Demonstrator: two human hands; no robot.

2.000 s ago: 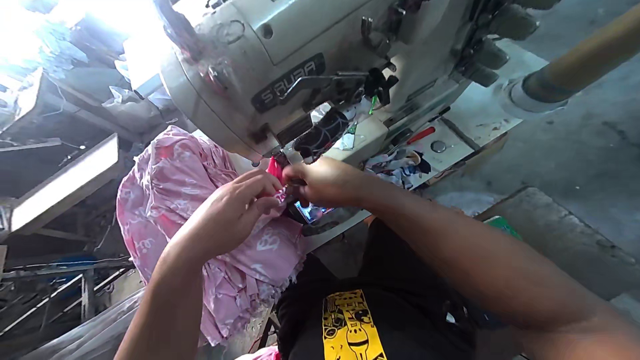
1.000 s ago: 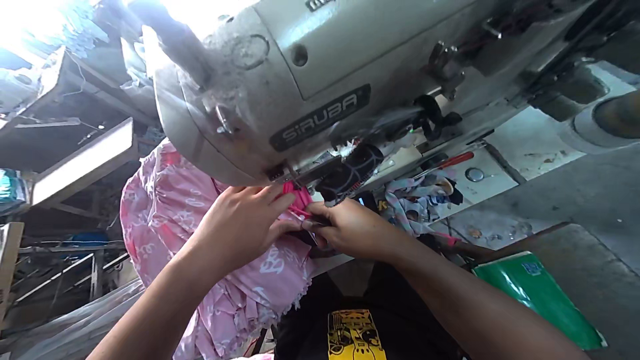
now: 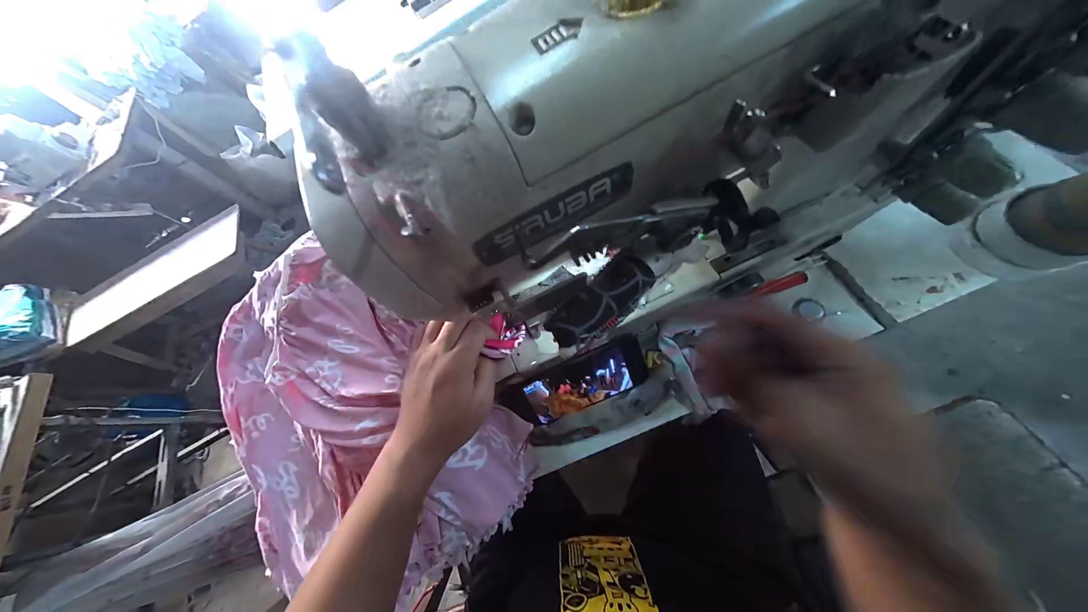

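Observation:
A large light SIRUBA sewing machine (image 3: 544, 144) spans the upper middle of the view. Below its needle area, my left hand (image 3: 449, 382) presses with its fingers on pink printed fabric (image 3: 314, 382) beside a bright pink strip (image 3: 503, 333). The bulk of the fabric hangs to the left of and below this hand, with a frayed edge. My right hand (image 3: 765, 357) is away from the fabric, over the right part of the machine bed, and strongly blurred; whether it holds anything cannot be made out.
A phone with a lit screen (image 3: 586, 381) lies just right of my left hand. Fabric scraps (image 3: 680, 365) and a red-handled tool (image 3: 778, 285) are near my right hand. A thick pole (image 3: 1045, 217) stands at the far right; a metal rack (image 3: 157, 280) is at left.
My right hand has left the fabric by the needle area and moved to the right. The phone's screen shows plainly now. My left hand has stayed at the fabric. The view is closer to the machine.

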